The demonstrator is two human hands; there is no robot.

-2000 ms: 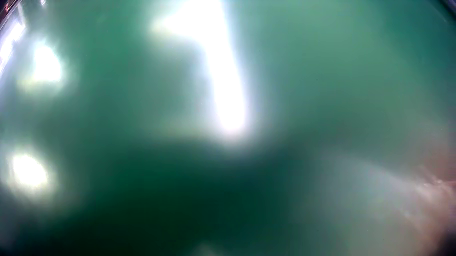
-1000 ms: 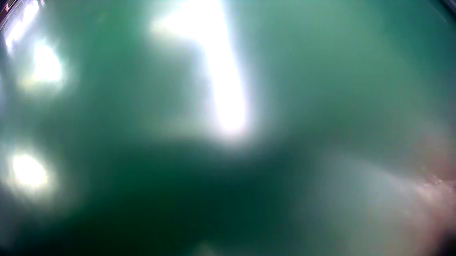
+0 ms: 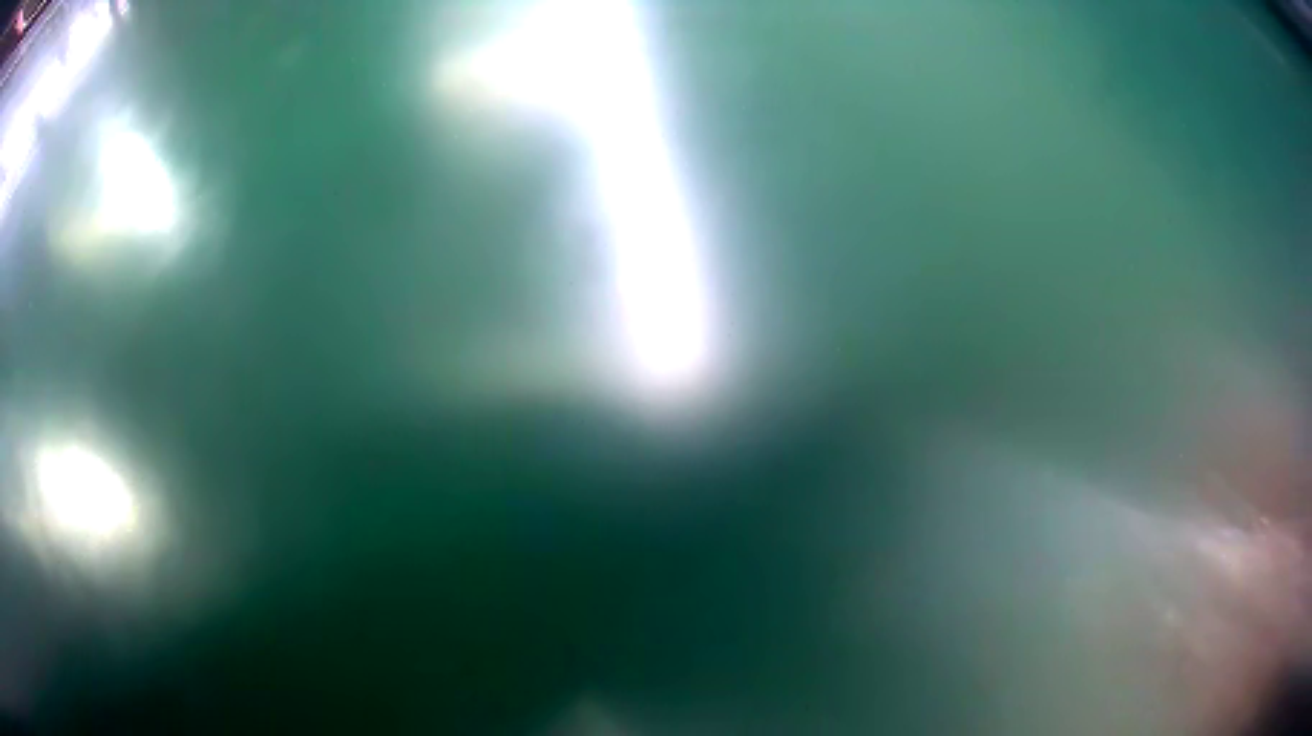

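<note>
A blurred glossy green surface point(image 3: 360, 288) fills nearly the whole head view, very close to the camera. Neither my left hand nor my right hand can be made out. No held or worked object can be told. A blurred pinkish-brown patch point(image 3: 1245, 575) lies at the lower right edge; I cannot tell what it is.
A long white glare streak point(image 3: 648, 245) runs down the upper middle. Two bright glare spots lie at the left, and a thin bright strip point(image 3: 51, 86) curves along the upper left rim. A pale haze covers the lower right.
The bright strip at the upper left rim and the highlights in the pinkish patch at the right have shifted slightly. The rest looks the same.
</note>
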